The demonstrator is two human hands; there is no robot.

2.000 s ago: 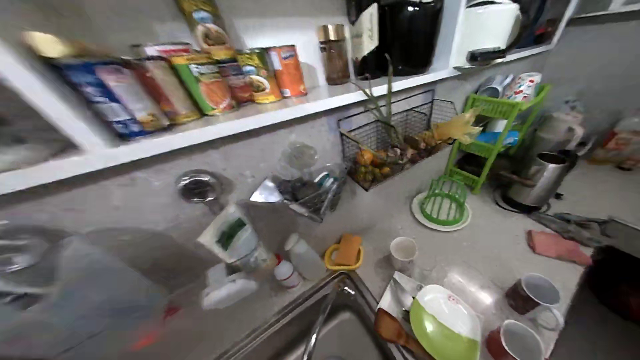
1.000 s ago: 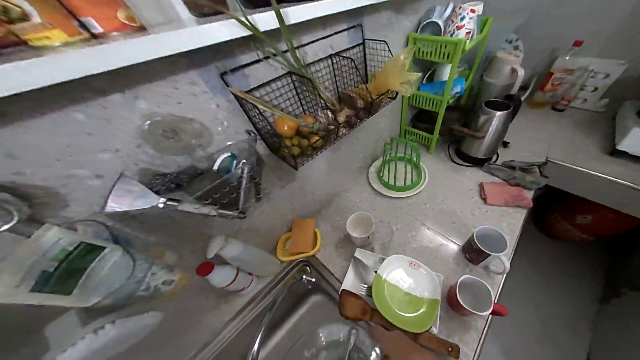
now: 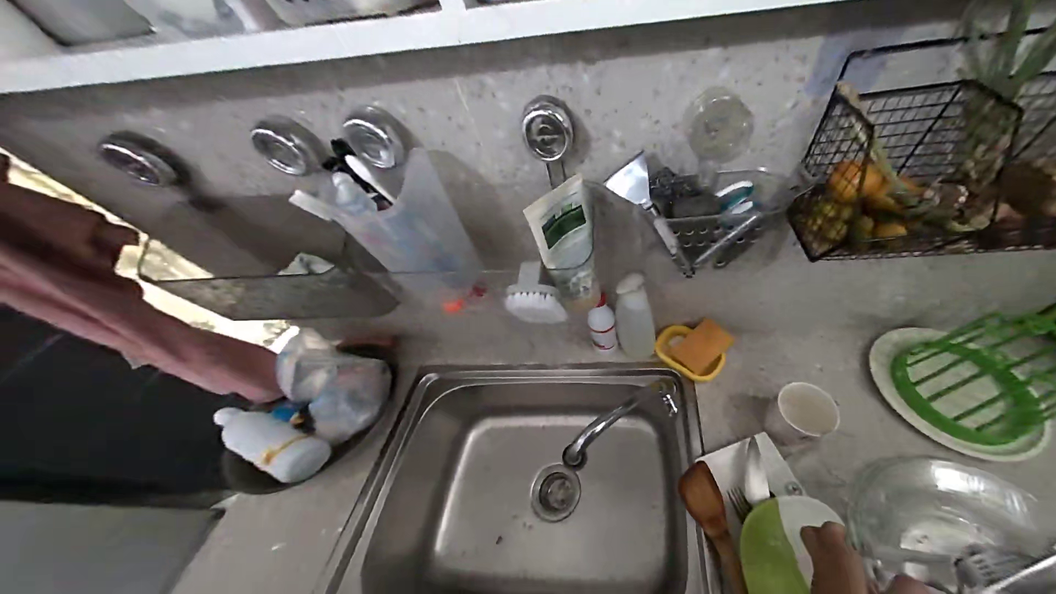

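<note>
At the bottom right, my right hand (image 3: 835, 563) is partly in view, its fingers over the right rim of a green and white plate (image 3: 771, 540). My left hand is not in view. Beside the plate lie a brown wooden spoon (image 3: 705, 499), a fork (image 3: 738, 502) and a wide metal blade (image 3: 756, 474) on a white tray or board (image 3: 726, 464). Right of the plate is a clear glass bowl (image 3: 940, 503), with a metal slotted utensil (image 3: 994, 568) near it. A white cup (image 3: 804, 411) stands behind. The steel sink (image 3: 503, 462) holds no dishes.
The faucet (image 3: 615, 417) reaches over the sink. Behind are a sponge (image 3: 701, 346) in a yellow dish, bottles (image 3: 634, 318) and a white brush (image 3: 535, 299). A green rack (image 3: 969, 388) sits on a plate at right, below a wire basket (image 3: 916, 124). Bagged items (image 3: 334, 392) lie left.
The view has swung left and down over the sink. My right hand has come into view at the green and white plate; no hand shows in the earlier frames.
</note>
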